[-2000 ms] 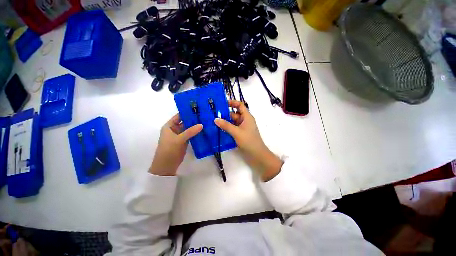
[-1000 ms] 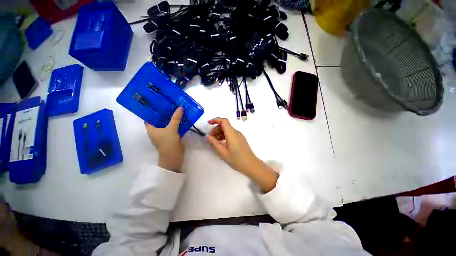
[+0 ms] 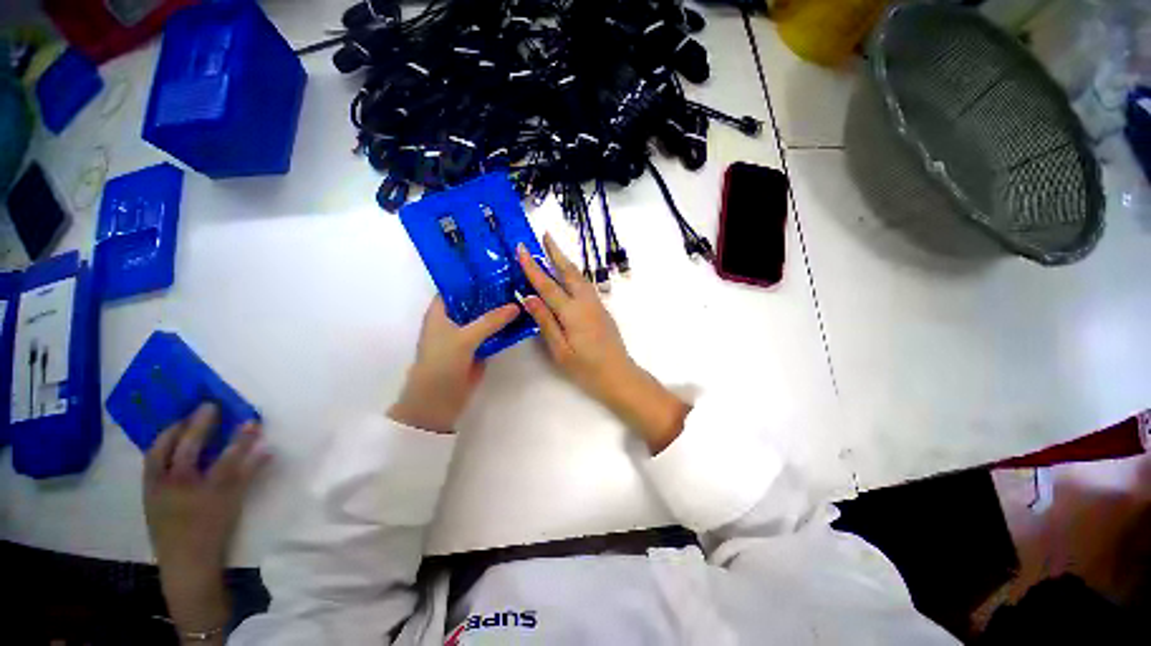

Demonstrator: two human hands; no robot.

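A blue insert tray [image 3: 436,259] is held tilted above the table in front of me. Two cable plugs [image 3: 452,232] lie in its upper slots, and dark cable shows in its lower part, partly covered by my fingers. My left hand [image 3: 449,358] grips the tray's lower left edge, thumb on its face. My right hand [image 3: 584,331] lies with its fingers over the tray's lower right side, on the cable. The black cable pile [image 3: 530,88] is just behind, with several loose plug ends pointing toward me.
Another person's hand [image 3: 200,486] is on a filled blue tray [image 3: 158,385] at left. Nearby are an empty tray [image 3: 139,234], carded blue packs [image 3: 51,366], a dark phone [image 3: 38,208] and a tray stack [image 3: 227,95]. A smartphone [image 3: 752,225] and mesh basket [image 3: 985,139] are at right.
My tray has swung back upright in front of me, and the cable tail no longer hangs out below. My right hand has moved onto the tray. Another person's hand has reached in and turned the left tray.
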